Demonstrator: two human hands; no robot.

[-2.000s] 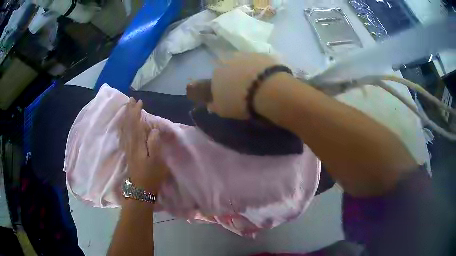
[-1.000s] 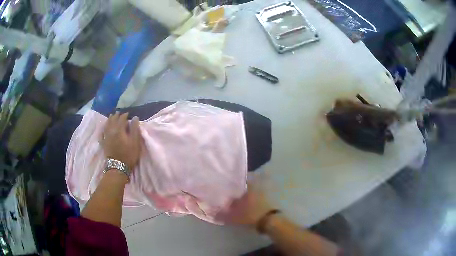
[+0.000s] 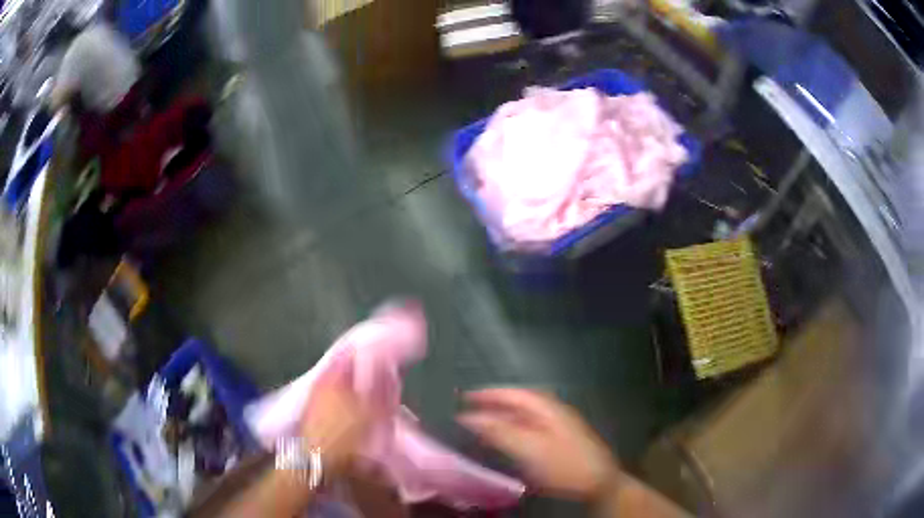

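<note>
The pink garment hangs bunched from my left hand at the lower middle, above the green floor, and it is blurred. My left hand, with a watch at the wrist, is closed on it. My right hand is just right of the garment, fingers apart and holding nothing. A blue plastic basket ahead of me holds a heap of pink cloth.
A yellow slatted panel and a brown carton are at right. Another blue crate with mixed items is at lower left. A person in dark red is at upper left. Green floor lies between.
The view has turned from the pressing table to the floor and basket. The garment is off the form and in my left hand. My right hand had let go of the iron and is now apart from the garment.
</note>
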